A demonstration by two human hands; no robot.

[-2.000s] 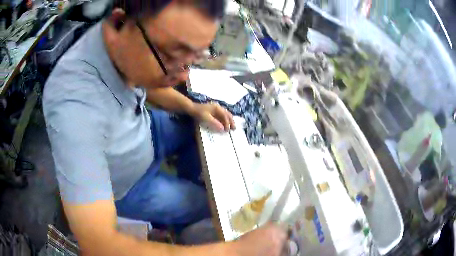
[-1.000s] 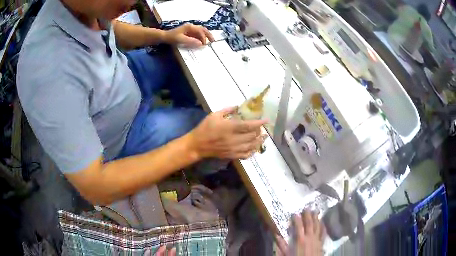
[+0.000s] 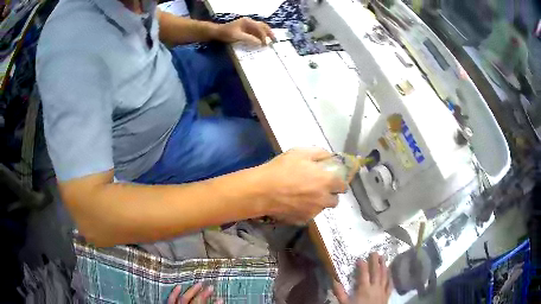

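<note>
The white sewing machine [image 3: 409,136] with blue lettering stands on the white, wood-edged table [image 3: 296,127]. A seated person in a grey shirt holds a small yellowish, pointed thing [image 3: 355,162] near the machine's side. My right hand [image 3: 369,282] lies at the table's near end, fingers spread, cut off by the lower edge, next to a grey disc [image 3: 412,270] with an upright stick. My left hand [image 3: 194,294] shows only its fingers at the bottom edge, over plaid cloth [image 3: 136,276]; whether it grips the cloth is hidden.
The person's forearm [image 3: 178,205] reaches across in front of me. The person's other hand [image 3: 246,31] rests on the table near navy patterned fabric [image 3: 296,27]. Grey-brown cloth [image 3: 237,242] is heaped behind the plaid cloth. A blue-rimmed crate [image 3: 511,276] is at the lower right.
The view has swung down towards the table's near end, bringing my hands in. The seated person's near hand has moved the yellowish thing from the table to the machine's side.
</note>
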